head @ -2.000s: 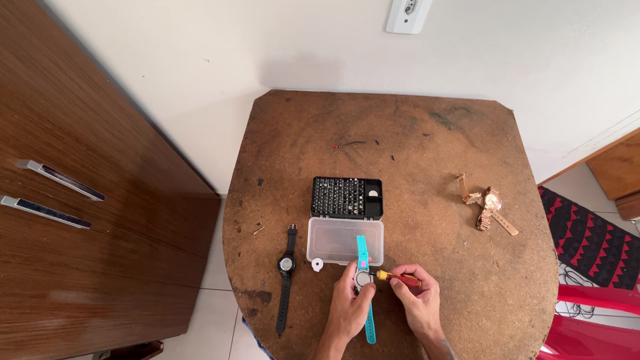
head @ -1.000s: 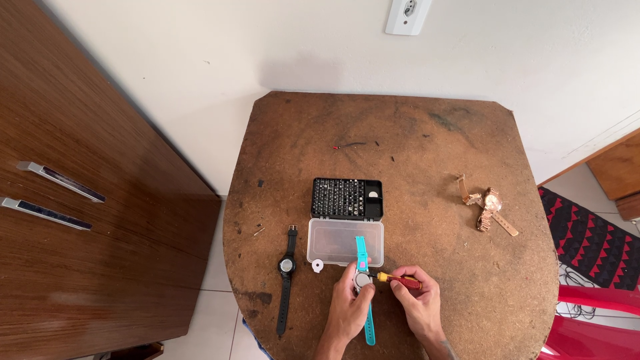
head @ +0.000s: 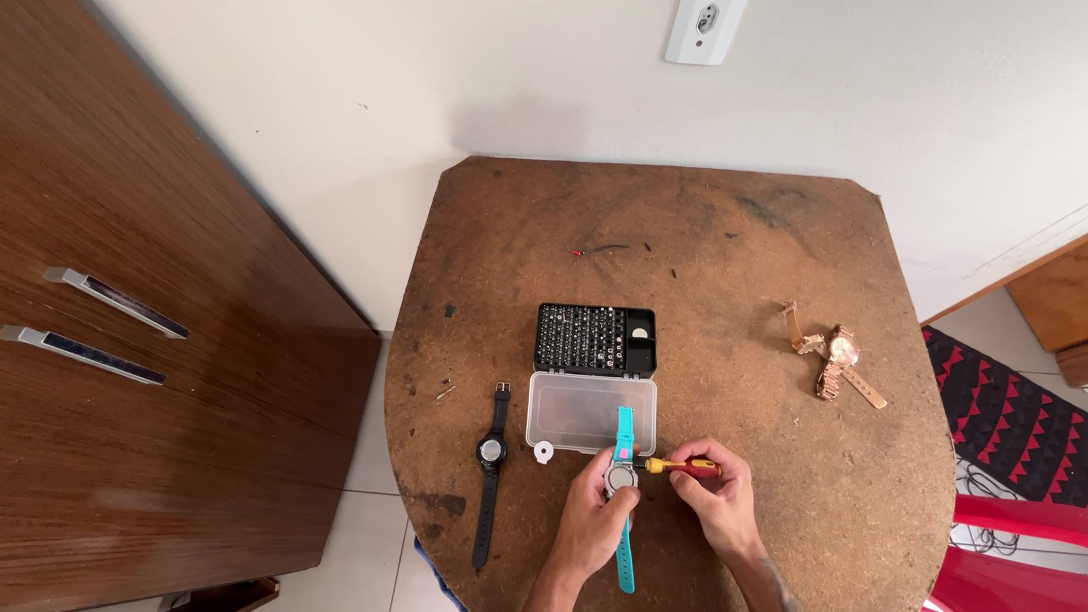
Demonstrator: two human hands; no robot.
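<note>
A wristwatch with a turquoise strap (head: 626, 554) is held in my left hand (head: 597, 518), thumb at the edge of its round case. My right hand (head: 716, 493) grips a screwdriver with a red and yellow handle (head: 695, 467), its shaft pointing left at the upper side of the case; the exact contact of the tip is too small to tell. Just beyond the hands lies the clear lid (head: 586, 408) of an open black organizer case (head: 640, 361) filled with rows of tiny metal parts. A small white disc-like piece (head: 543, 452) lies beside the lid.
A black wristwatch (head: 490, 453) lies left of my hands on the worn wooden table (head: 731, 297). Rose-gold watches (head: 842, 350) rest together at the right. A thin dark wire with a red end (head: 603, 248) lies toward the back. A red chair (head: 1003, 552) stands at lower right.
</note>
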